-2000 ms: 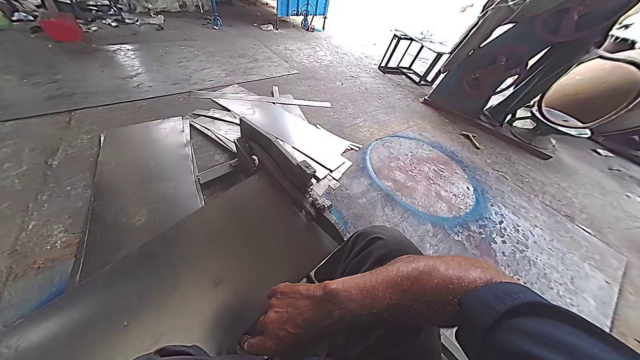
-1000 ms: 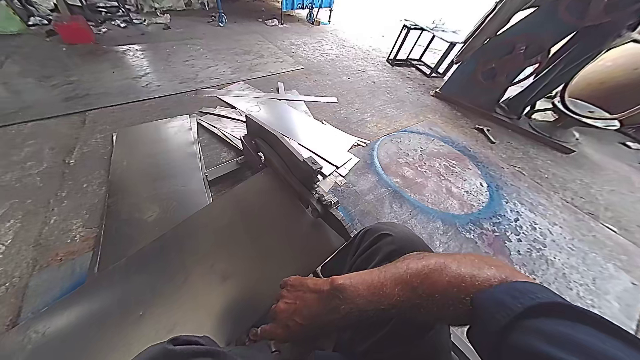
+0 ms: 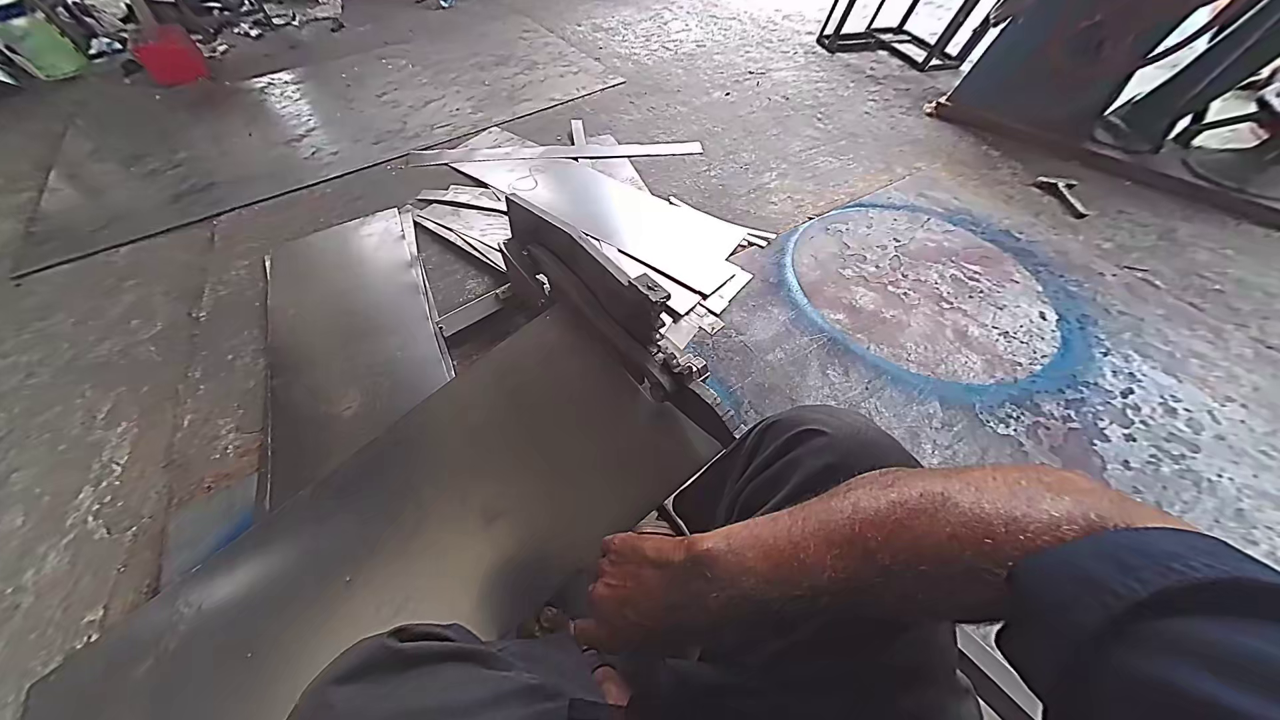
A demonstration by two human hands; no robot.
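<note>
A large, smooth metal sheet [image 3: 480, 470] slants from the lower left to a dark metal hand shear [image 3: 590, 265] in the middle. My right hand [image 3: 645, 595] is at the sheet's near edge between my knees, its fingers bent downward. The underside of its fingers is hidden, so whether it grips anything cannot be told. My left hand cannot be made out; dark clothing covers the lower middle. Past the shear, cut metal sheets and strips [image 3: 610, 210] lie in a loose pile. Another flat metal sheet [image 3: 350, 350] is on the floor to the left.
A blue painted ring [image 3: 800, 290] marks the floor plate at right. Farther off lie a hammer [image 3: 1065, 195], a black metal frame [image 3: 890, 40] and large dark metal parts [image 3: 1050, 70]. A red container [image 3: 170, 55] stands at the upper left.
The view has tilted downward slightly. My right hand stays by the sheet's near edge, and the sheet and shear show no plain move.
</note>
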